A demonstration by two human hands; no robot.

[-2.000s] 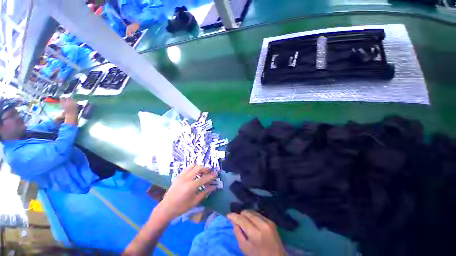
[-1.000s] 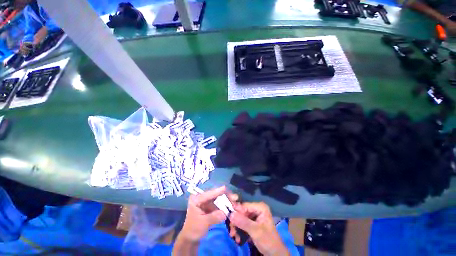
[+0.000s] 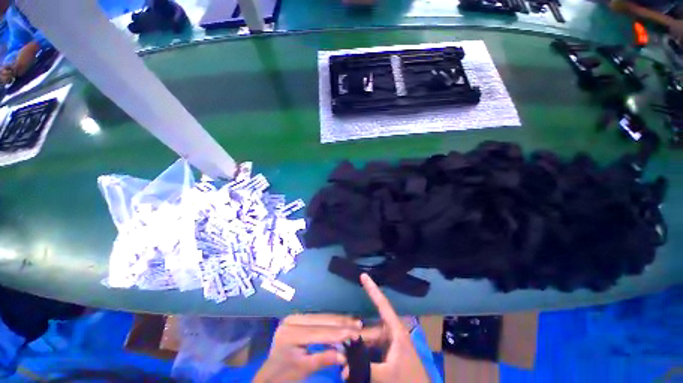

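Observation:
My left hand (image 3: 311,348) and my right hand (image 3: 389,344) are together at the bottom centre, just below the table's near edge. Both hold a short black strap piece (image 3: 358,360) between them. My right index finger points up and away from the piece. No white tag can be made out on it. A long heap of black strap pieces (image 3: 487,217) lies beyond and right of my hands, with a few loose ones at its near left end. A loose pile of white tags (image 3: 243,232) lies to the left, partly in a clear plastic bag (image 3: 150,239).
A black frame assembly (image 3: 404,78) lies on a white foam sheet (image 3: 494,112) beyond the heap. A pale slanting post (image 3: 135,86) stands at left. Black brackets (image 3: 584,63) lie far right. An open carton (image 3: 517,340) is below the edge. Other workers' arms show at the top corners.
My left hand has left the white pile and joined my right. A white tag seen between my fingertips a second ago no longer shows. My right index finger has extended. The view has shifted.

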